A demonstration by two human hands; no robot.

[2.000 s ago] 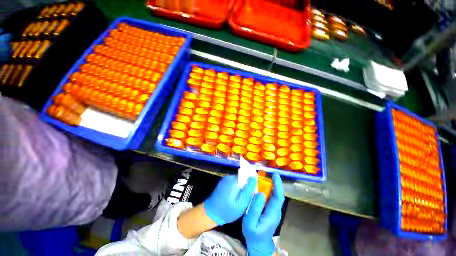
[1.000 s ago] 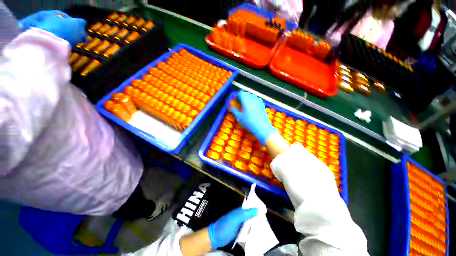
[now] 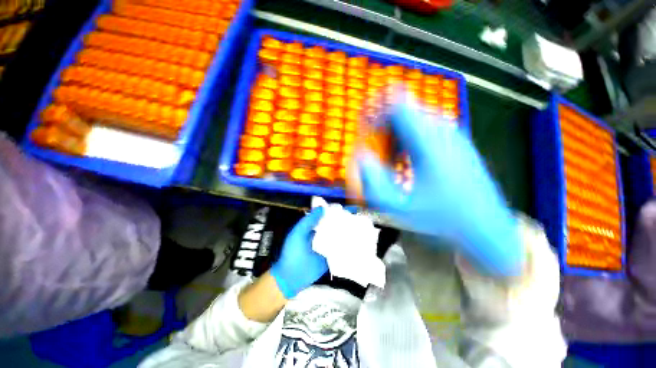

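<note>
My left hand (image 3: pixel 301 251), in a blue glove, holds a white wipe (image 3: pixel 349 244), spread in front of my lap below the tray's near edge. My right hand (image 3: pixel 435 172), also blue-gloved, is raised and strongly blurred over the right part of the middle blue tray (image 3: pixel 230 154). Its thumb and fingers are apart, with a smeared orange patch between them. I cannot tell whether that is a held part or the tray parts behind. Rows of glossy orange-gold parts (image 3: pixel 308 118) fill the visible tray; the hand hides some.
Another blue tray (image 3: pixel 188 154) of orange parts with a bare white liner stands left, and one (image 3: pixel 561 194) stands right. Beyond the metal rail (image 3: pixel 431 50) lie a crumpled wipe (image 3: pixel 493 37) and a white stack (image 3: pixel 552 61). A person's pink-purple sleeve (image 3: pixel 79 244) is at left.
My right hand has left the tray's back left corner and moved right and nearer the camera. My left hand still holds the wipe. The view has shifted, bringing the trays higher in the picture.
</note>
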